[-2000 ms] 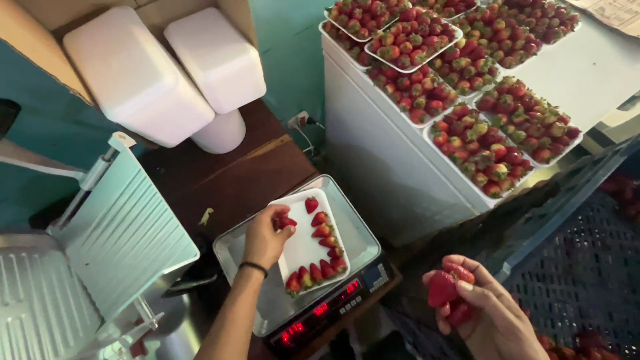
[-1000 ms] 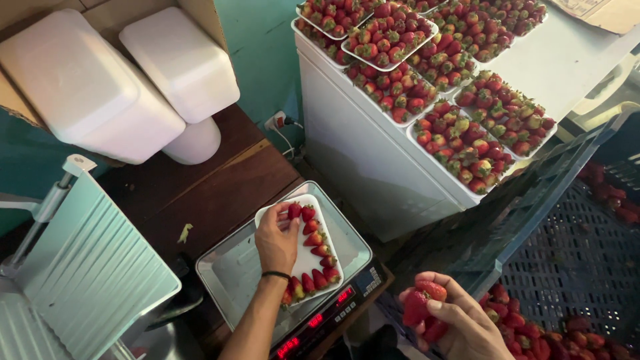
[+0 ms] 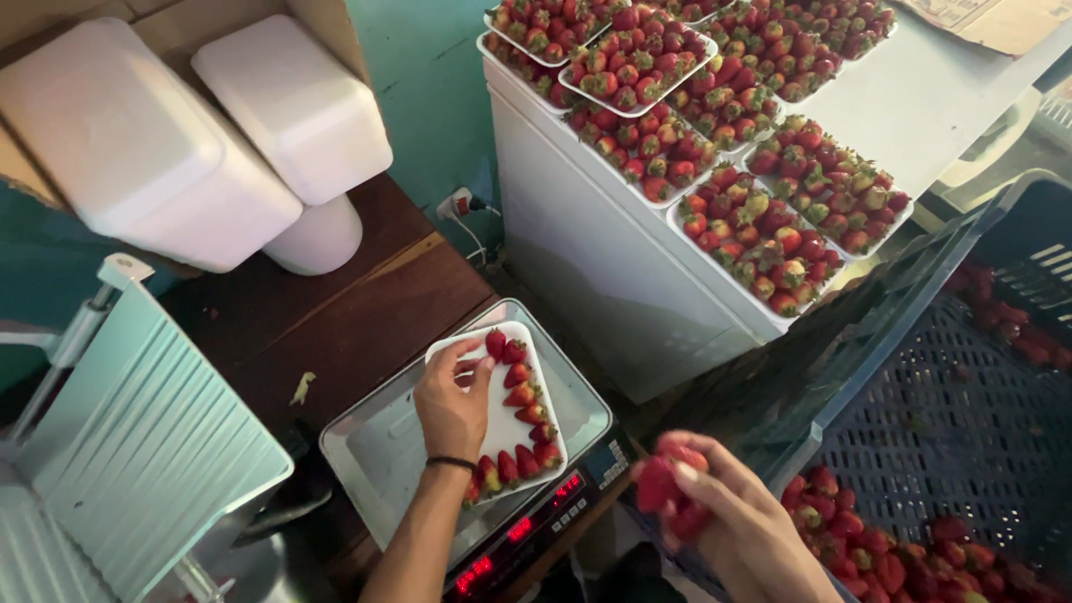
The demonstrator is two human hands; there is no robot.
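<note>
My left hand (image 3: 453, 402), with a dark band at the wrist, is over a white foam tray (image 3: 505, 425). Its thumb and fingers are bent near the tray's top edge; whether a berry is between them I cannot tell. Strawberries (image 3: 521, 394) line the tray's top right, right side and lower edge. Beneath the tray lies the metal pan (image 3: 368, 452) of a digital scale, whose red display (image 3: 519, 528) is lit. Several strawberries (image 3: 670, 486) are held in my right hand (image 3: 720, 511), right of the scale and beside the crate.
Filled strawberry trays (image 3: 758, 239) cover much of a white chest-like surface (image 3: 896, 100). A dark plastic crate (image 3: 913, 402) with loose strawberries is at right. Stacked white foam trays (image 3: 167, 151) stand in a cardboard box at upper left, above a ribbed pale-green metal piece (image 3: 159, 444). A wall plug (image 3: 456, 203) is behind.
Another strawberry now lies at the tray's top edge, where my left fingers held one a second ago. My left hand has drawn slightly left from it. The right hand still holds strawberries.
</note>
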